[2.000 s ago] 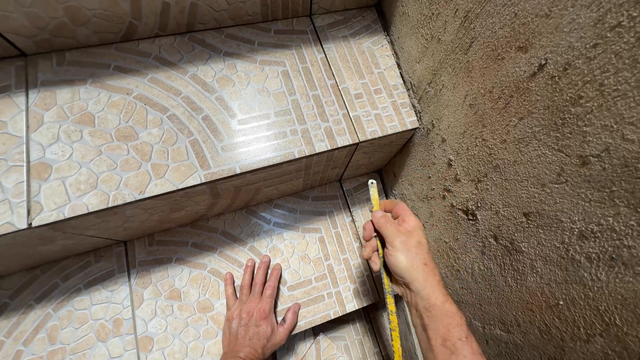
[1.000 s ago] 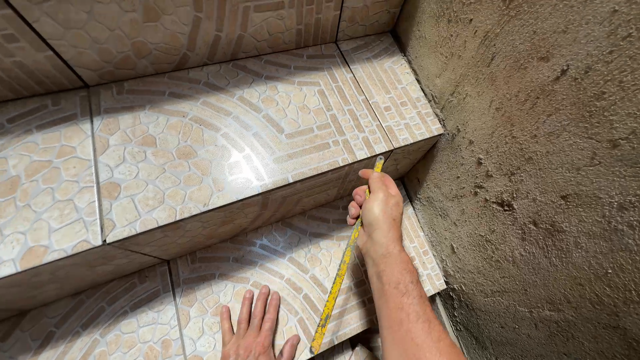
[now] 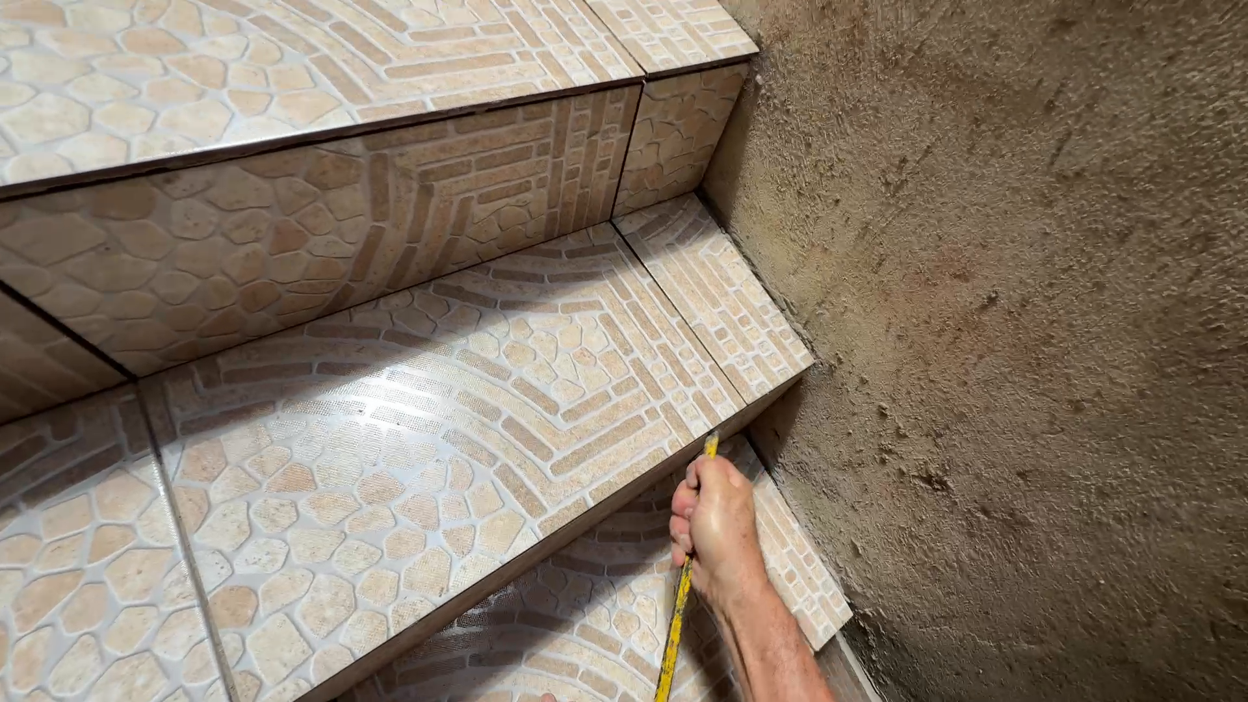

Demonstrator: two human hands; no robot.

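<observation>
My right hand (image 3: 720,522) is closed around a yellow measuring tape blade (image 3: 675,624) near its end. The blade's tip reaches the front edge of a tiled stair tread (image 3: 390,429), close to the joint with a narrow tile strip (image 3: 721,292) by the wall. From my fist the blade runs down over the lower tread (image 3: 585,624) and out at the bottom of the frame. Of my left hand only a tiny bit of a fingertip (image 3: 549,697) shows at the bottom edge; its pose is hidden.
A rough plastered wall (image 3: 1004,322) rises along the right side of the stairs. Above the middle tread stand a tiled riser (image 3: 292,224) and an upper tread (image 3: 244,68). Dark joints run between the tiles, and the treads have protruding front edges.
The view has shifted considerably. My left hand, spread on the lower tread before, has almost left the frame. My right hand still holds the tape blade, whose tip remains by the tread's front edge.
</observation>
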